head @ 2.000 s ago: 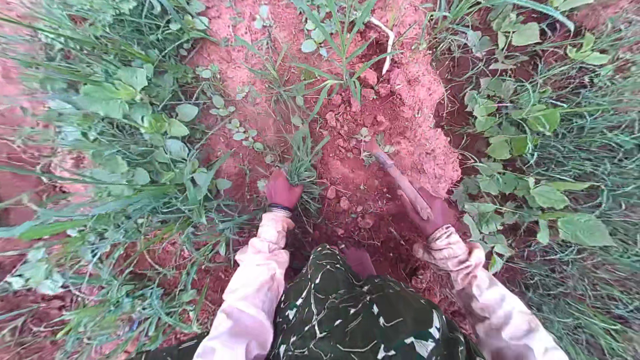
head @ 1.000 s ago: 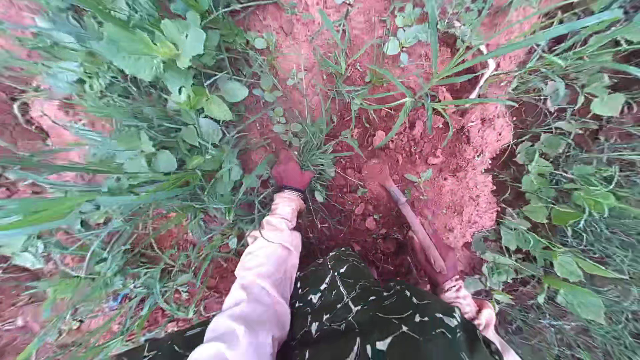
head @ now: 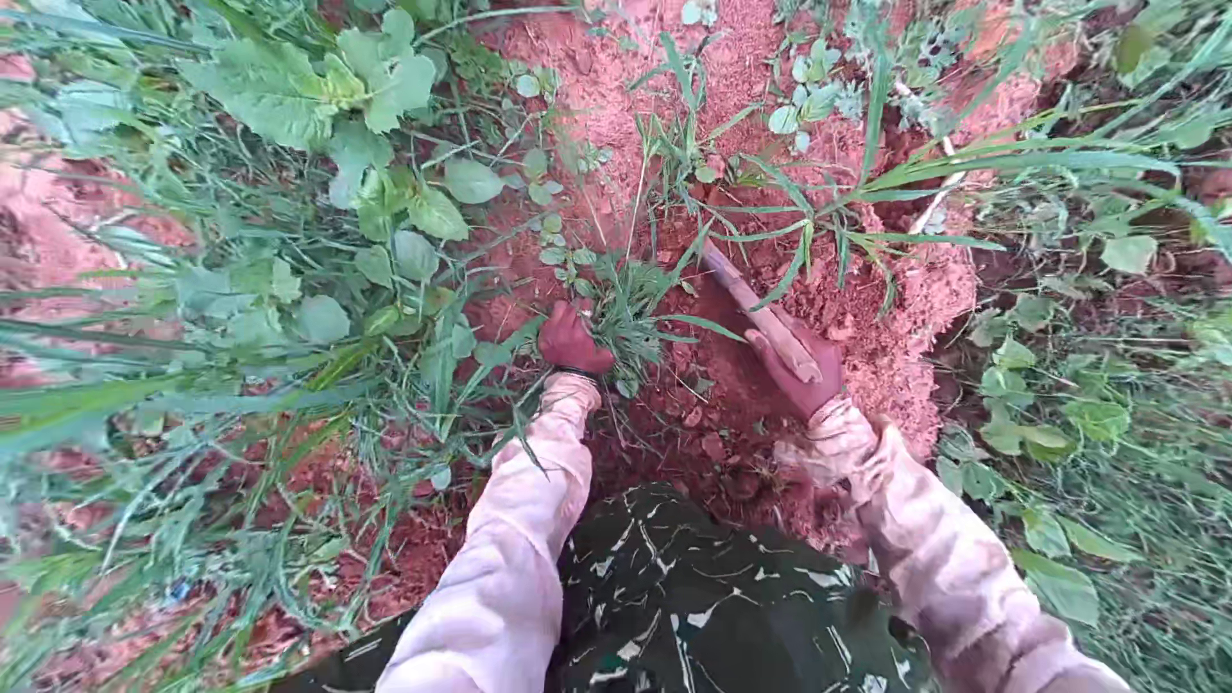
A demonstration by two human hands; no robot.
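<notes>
Low over the soil, my left hand (head: 575, 339) is closed on a tuft of grass (head: 630, 313), whose blades spread out to its right. My right hand (head: 801, 371) grips the wooden handle (head: 765, 313) of a hand tool that slants up and to the left. The tool's far end lies behind grass blades near the ground, so its head cannot be made out. Loose reddish soil (head: 712, 395) lies between the two hands.
Dense grass and broad-leaved weeds (head: 279, 96) fill the left side. More leafy plants (head: 1039, 414) line the right. A long-bladed grass plant (head: 837, 207) stands ahead of my right hand, near a pale curved stick (head: 938, 197). Patterned dark cloth (head: 712, 597) covers my lap.
My right hand and the tool have moved forward and toward my left hand, from lower right a second ago. My left hand stays at the grass tuft.
</notes>
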